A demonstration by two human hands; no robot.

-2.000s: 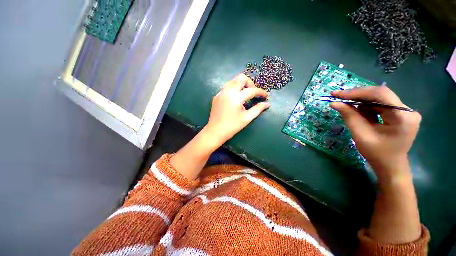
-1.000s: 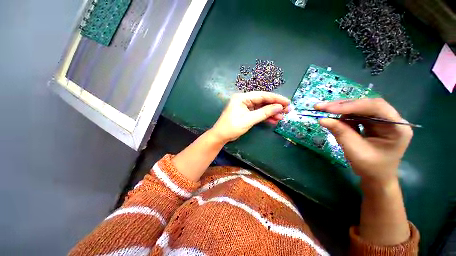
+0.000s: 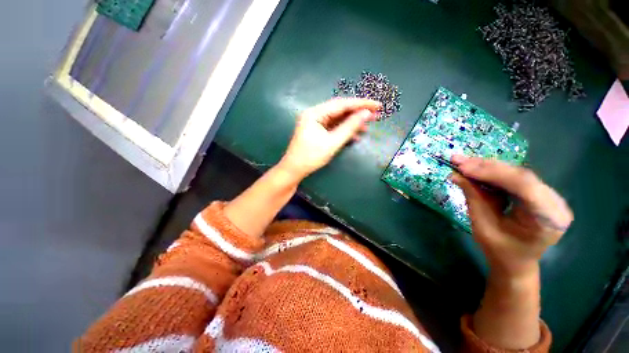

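Observation:
The green circuit board, dense with silver and black parts, lies flat on the dark green bench top. My right hand is over its right part and grips the dark tweezers, whose tips point down at the middle of the board. Whether the tips hold a part cannot be told. My left hand is just below and left of the small pile of components, with thumb and index fingertips close together. Its fingertips are blurred, and whether a component is between them cannot be told.
A larger dark spiky pile of components lies beyond the board at upper right. A pink card is at the far right. A pale metal frame stands at left with another green board in it. A brownish object is in the upper right corner.
My left hand has moved away from the tweezer tips, back towards the small pile. My right hand has tilted the tweezers down onto the board. The view has shifted slightly.

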